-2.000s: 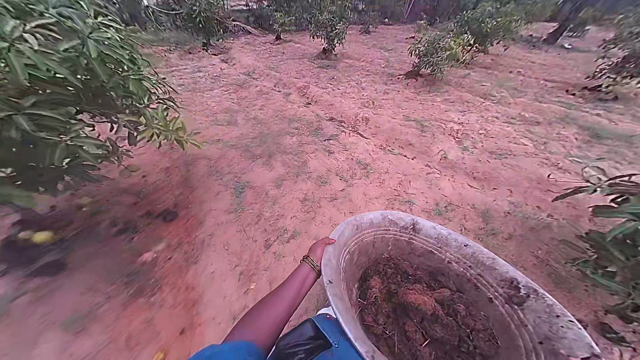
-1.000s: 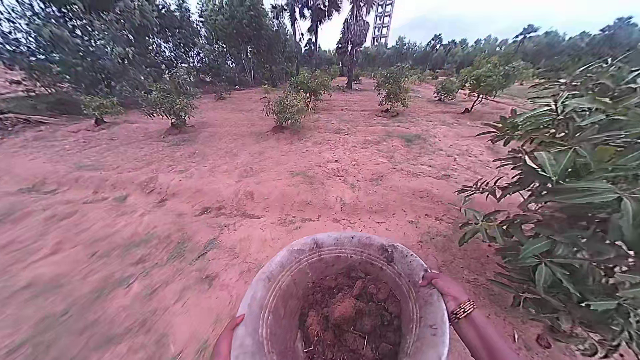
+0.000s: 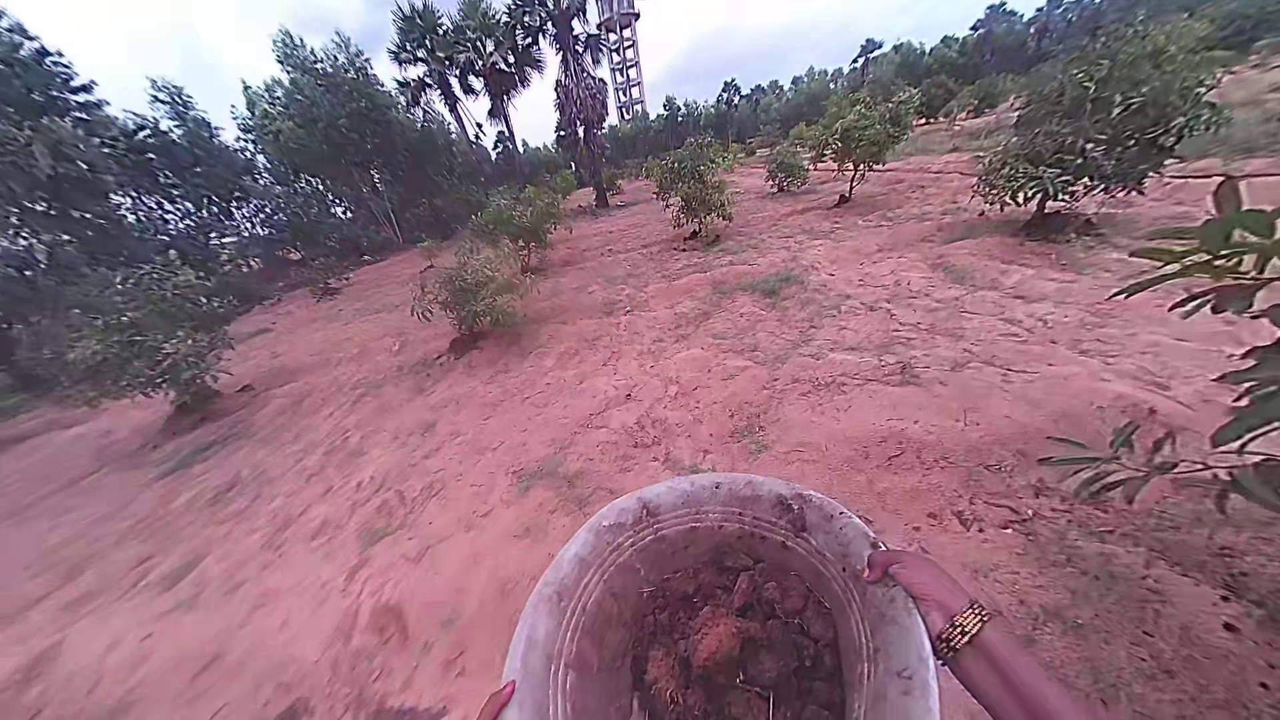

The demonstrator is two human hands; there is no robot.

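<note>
A wide, pale, soil-stained basin (image 3: 720, 500) is held out in front of me at the bottom of the view. Dark brown clods of soil or manure (image 3: 735, 640), with a reddish lump on top, lie in its bottom. My right hand (image 3: 915, 580), with gold-coloured bangles at the wrist, grips the basin's right rim, its thumb over the edge. Of my left hand (image 3: 497, 700) only a fingertip or two show at the lower left rim; the rest is out of view.
Reddish bare ground (image 3: 400, 520) with sparse weeds slopes ahead. A low bush (image 3: 475, 290) and a young tree (image 3: 692, 190) stand in front, with leafy branches (image 3: 1250, 400) close at the right. Palms (image 3: 575, 90) and a lattice tower (image 3: 622, 60) rise behind.
The view has swung up and round from the ground to the orchard and sky. Two seconds ago the basin was tilted at the lower right with one hand visible on its rim; now both hands show on it.
</note>
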